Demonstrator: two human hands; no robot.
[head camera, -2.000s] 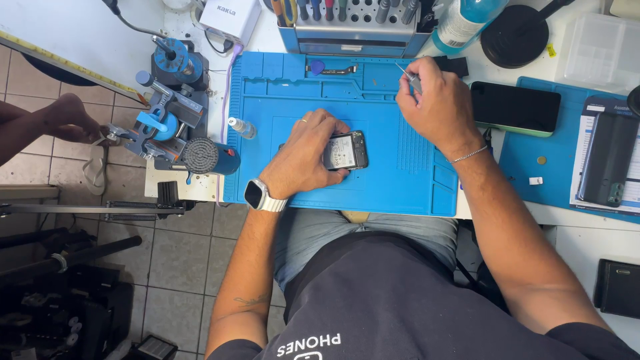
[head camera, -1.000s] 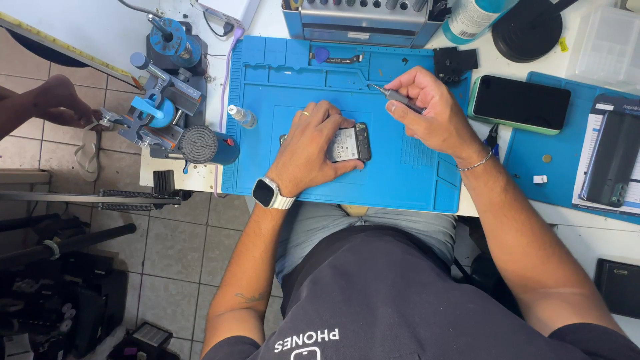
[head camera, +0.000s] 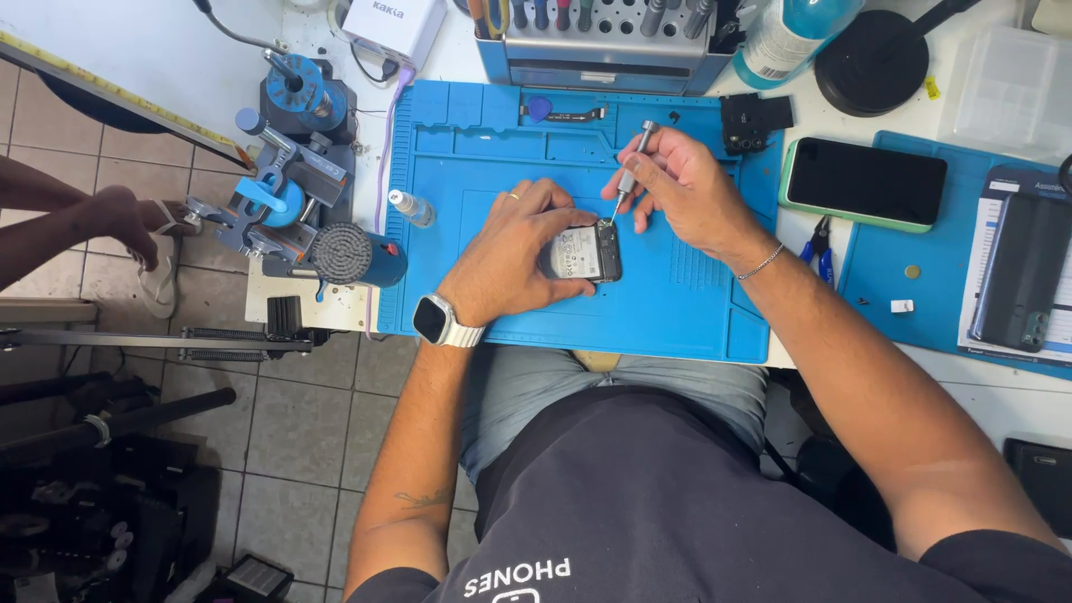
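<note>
An opened smartphone (head camera: 610, 251) lies on a blue silicone repair mat (head camera: 519, 322), its battery (head camera: 576, 254) and inner parts showing. My left hand (head camera: 511, 251) grips the phone, thumb on the lower edge and fingers along the upper edge, covering its left part. My right hand (head camera: 674, 180) holds a slim metal precision screwdriver (head camera: 630, 172) at a slant. The driver's tip is at the phone's upper right corner; whether it sits in a screw is too small to tell. A flex cable (head camera: 578, 115) and a blue pick (head camera: 538, 107) lie in the mat's top tray.
Left of the mat stand a clamp holder (head camera: 289, 201) and a round brush-topped tool (head camera: 343, 254). A small bottle (head camera: 412, 208) rests on the mat. Rightward are a green-cased phone (head camera: 867, 184) and blue-handled cutters (head camera: 819, 249). A tool rack (head camera: 599, 71) stands behind. Another person's foot shows at far left.
My right hand has brought the screwdriver from above and right of the phone down to its upper right corner. My left hand stays on the phone, and more of the phone's battery shows.
</note>
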